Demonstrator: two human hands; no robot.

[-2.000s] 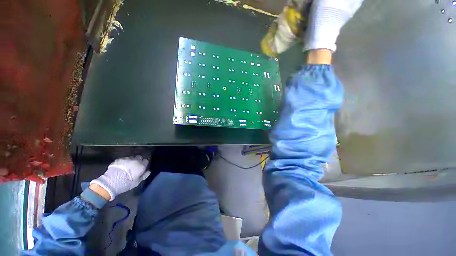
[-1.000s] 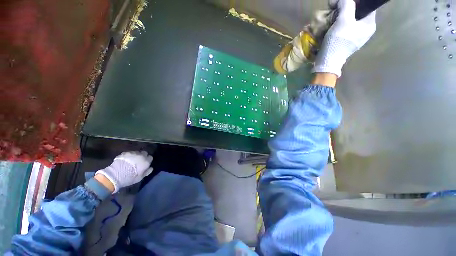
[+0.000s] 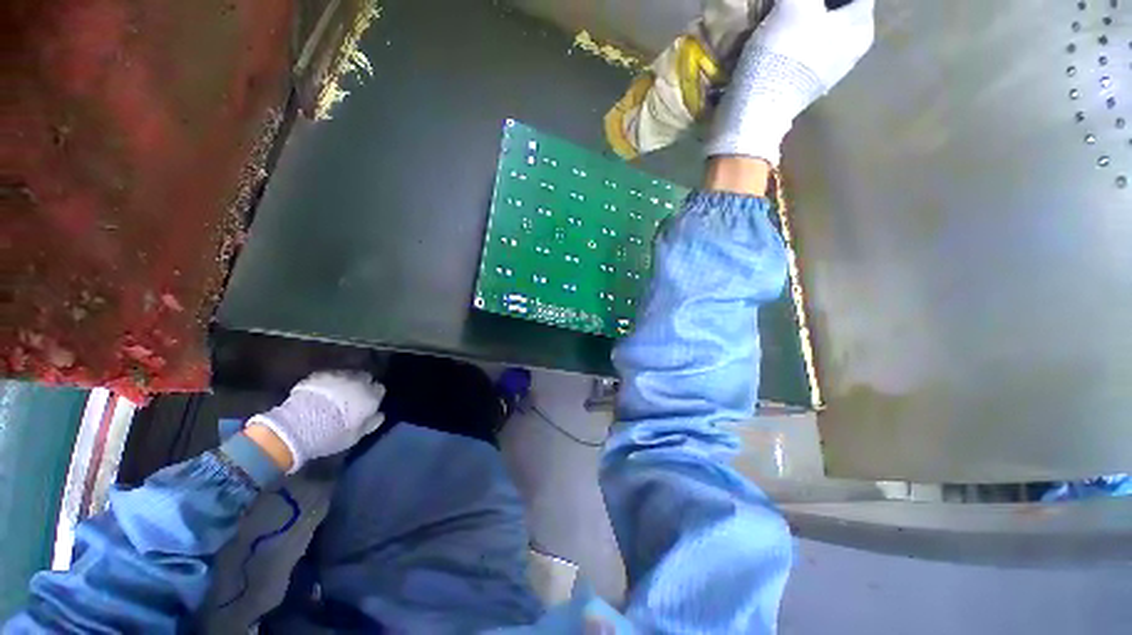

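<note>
A green printed circuit board (image 3: 571,236) lies flat on the dark green-grey surface (image 3: 372,223). My right forearm covers its right part. My right hand (image 3: 801,62), in a white knitted glove, holds the hand-held nozzle (image 3: 670,99), wrapped in off-white cloth with yellow bands. Its blunt tip is over the board's far edge; whether it touches the board cannot be told. The nozzle's rear end is cut off by the top edge of the picture. My left hand (image 3: 325,419), also gloved, is below the surface's front edge near my lap, fingers loosely curled, holding nothing visible.
A worn red curtain flap (image 3: 124,186) hangs at the left. A metal wall (image 3: 956,273) with perforated holes stands at the right. Crusty yellowish sealant (image 3: 345,62) lines the far left corner. A thin blue cord (image 3: 267,536) hangs below my left wrist.
My right hand and the nozzle have moved left along the board's far edge. The board sits slightly further right and more turned in the picture than at first. My left hand has barely moved.
</note>
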